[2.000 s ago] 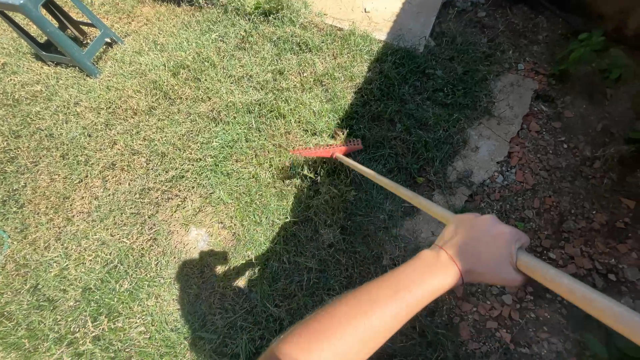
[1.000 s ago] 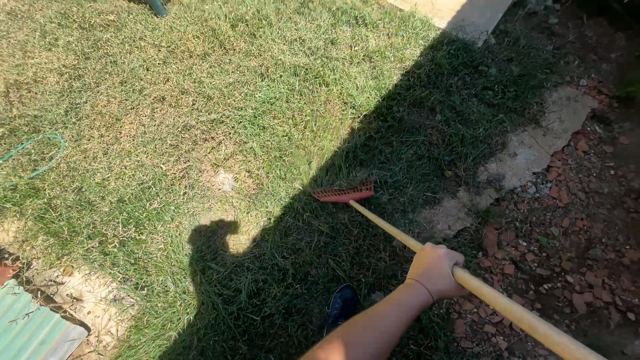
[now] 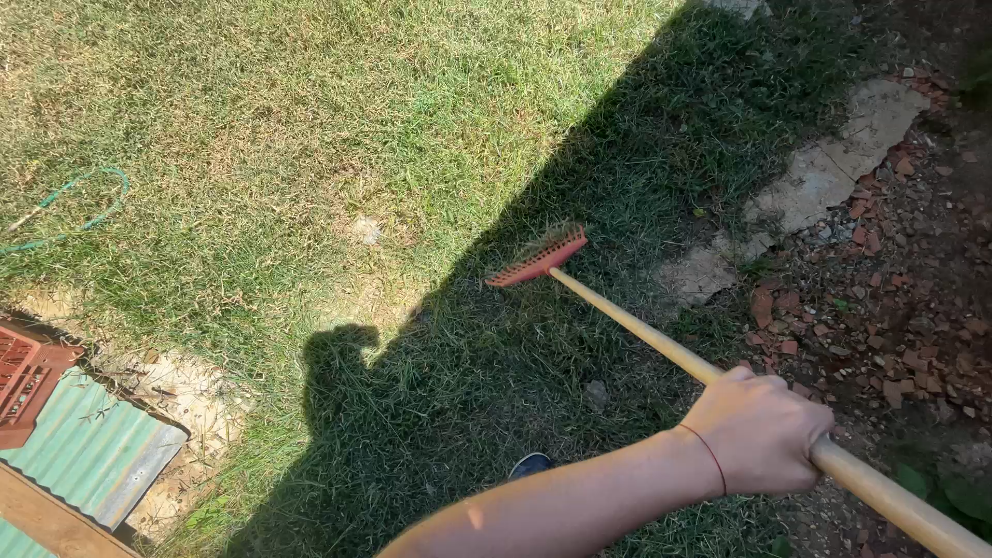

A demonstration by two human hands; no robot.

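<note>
A rake with a red head [image 3: 540, 258] and a long wooden handle [image 3: 635, 324] stretches from the shaded grass down to the lower right edge. Its tines face away from me, with loose dry grass caught along them. My left hand [image 3: 763, 430] is closed around the handle, back of the hand up, a thin dark red string on the wrist. The rake head lies at the border between sunlit and shaded lawn. My right hand is out of view, and the handle's rear end is cut off by the frame.
A stone slab edging [image 3: 814, 182] and broken red brick pieces [image 3: 907, 349] line the right. At lower left are a red plastic crate [image 3: 31, 384], green corrugated sheeting [image 3: 93, 442] and a wooden beam [image 3: 54, 515]. A green hose [image 3: 93, 221] lies at left. A dark shoe [image 3: 532, 465] shows below.
The view has shifted, bringing the crate and more corrugated sheeting into sight; the green stool has left it. My left hand stays on the handle. More grass shows on the tines than before.
</note>
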